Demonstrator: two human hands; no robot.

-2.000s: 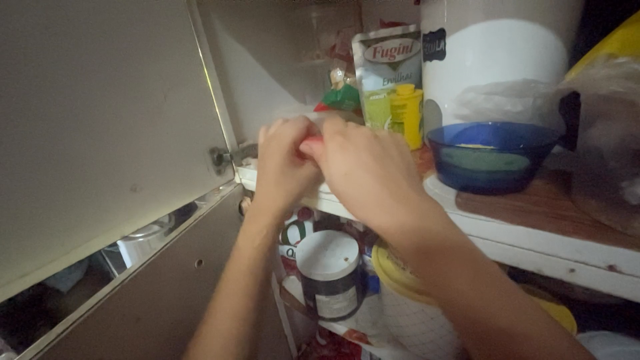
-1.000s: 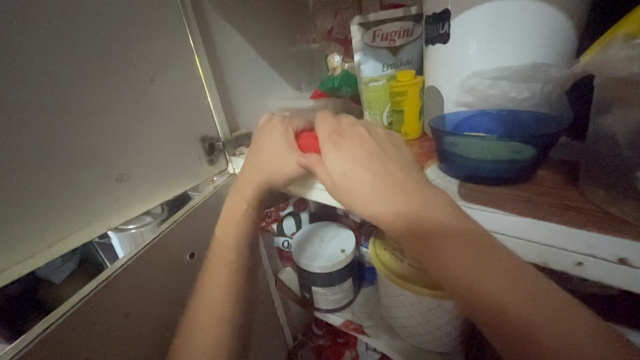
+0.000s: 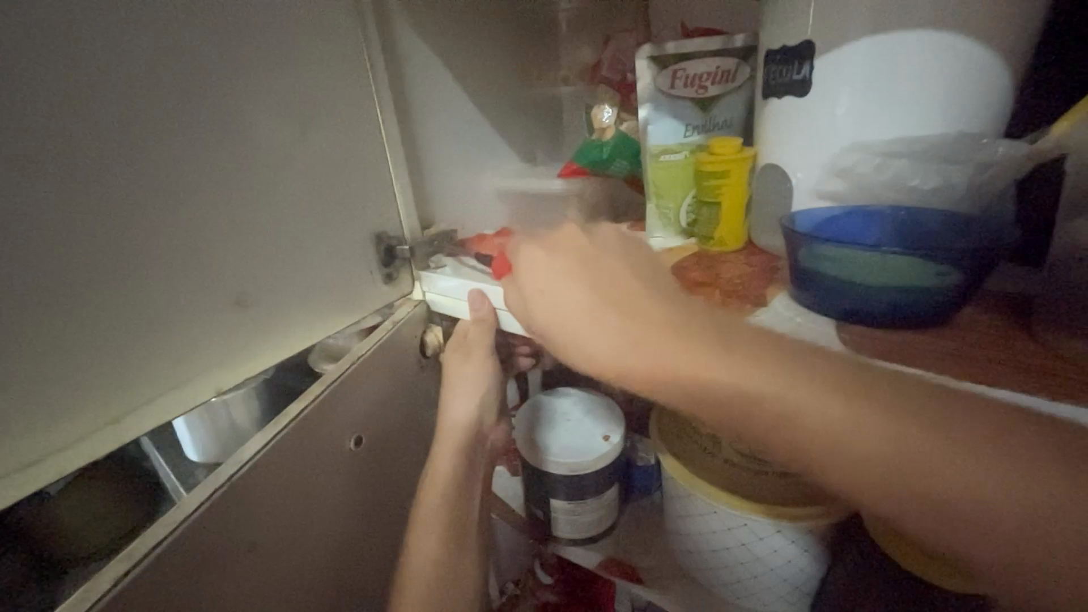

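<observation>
My right hand (image 3: 586, 297) is closed around a red-handled tool (image 3: 500, 255), whose kind is blurred, above the left end of a white shelf. The tool's dark part points toward the metal hinge (image 3: 393, 255) of the cabinet door. My left hand (image 3: 483, 348) grips the shelf's white front edge (image 3: 463, 293) from below, with its thumb on the front face. A blurred, pale-lidded container (image 3: 540, 191) stands just behind my right hand.
A Fugini pouch (image 3: 693, 102), a yellow bottle (image 3: 724, 195), a blue glass bowl (image 3: 892, 263) and a large white container (image 3: 884, 93) stand on the shelf. Below are a white-lidded tub (image 3: 569, 433) and a yellow-rimmed bucket (image 3: 739, 527). The cabinet door (image 3: 187, 170) fills the left.
My hands were together around the red object; now my left hand has moved down to the shelf edge, while my right hand still holds the red-handled tool.
</observation>
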